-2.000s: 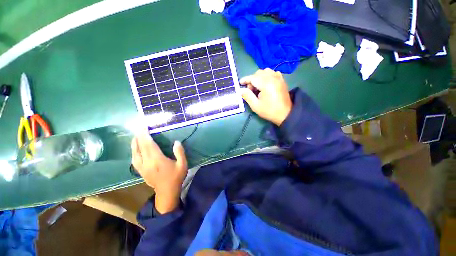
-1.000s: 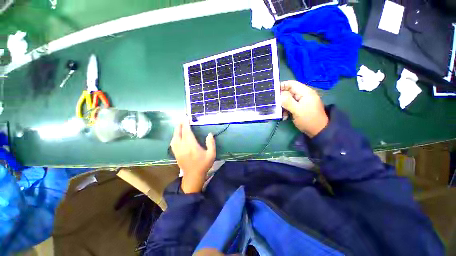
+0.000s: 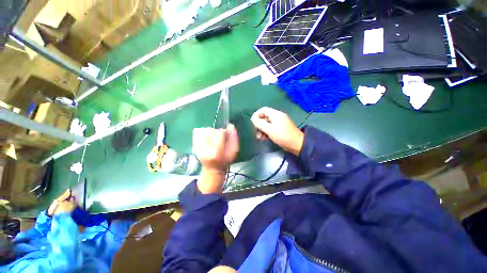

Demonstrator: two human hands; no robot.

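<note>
The solar panel [image 3: 225, 104] is turned steeply, so mainly a thin pale edge shows, with a dark blurred area to its right. My left hand [image 3: 216, 146] is closed on its near end. My right hand [image 3: 277, 129] is just right of the dark area, fingers curled; whether it touches the panel is unclear. A thin black output cable [image 3: 256, 178] hangs in a loop below my hands near the bench edge. The crumpled blue cleaning cloth [image 3: 315, 85] lies beyond my right hand.
Scissors [image 3: 158, 149] and a clear bottle [image 3: 184, 163] lie left. A face-up panel [image 3: 292, 26] lies behind the cloth, a black panel back [image 3: 400, 45] at right. White tissues [image 3: 370, 94] lie before it. A person in light blue [image 3: 61, 234] works at far left.
The panel has gone from face-up to nearly edge-on. My left hand has moved up along with it, and my right hand has come off its right edge. The view has swung left and farther out.
</note>
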